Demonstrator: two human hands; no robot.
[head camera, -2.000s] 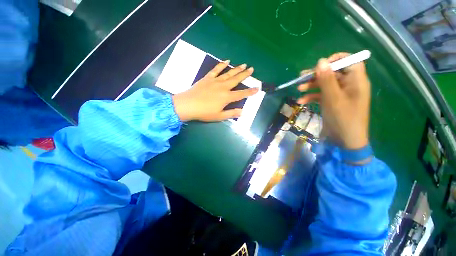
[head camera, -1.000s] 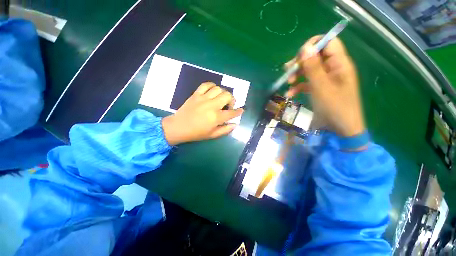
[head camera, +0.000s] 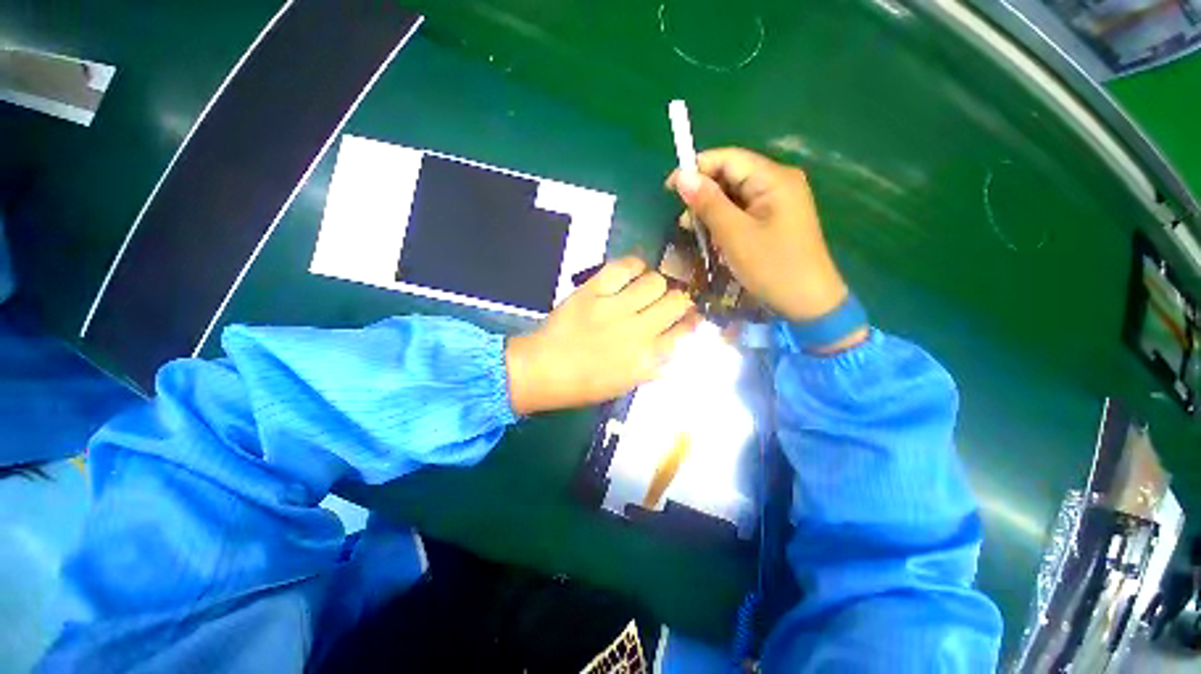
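Note:
The open tablet unit (head camera: 632, 454) lies on the dark-green bench, silvery-white inside, with an orange-brown flat ribbon cable (head camera: 669, 471). My right hand (head camera: 771, 231) holds the white tweezers (head camera: 681, 138) upright over the board end; their tip is hidden near the board. My left hand (head camera: 593, 340) rests at the tablet's upper left edge, fingers bent and close to the tweezers; whether it holds anything is hidden. The white release sheet (head camera: 362, 211) with a black block lies left of the tablet, untouched.
A wide black strip sheet (head camera: 237, 171) lies farther left, with a small grey-white strip (head camera: 55, 87) beyond. Shiny film and tablet parts (head camera: 1100, 560) lie at lower right, another dark-framed unit (head camera: 1164, 316) above them. A blue sleeve edge shows at far left.
My left hand has left the release sheet and moved to the tablet. My right hand has come down and left over the board end, and the tweezers now stand more upright.

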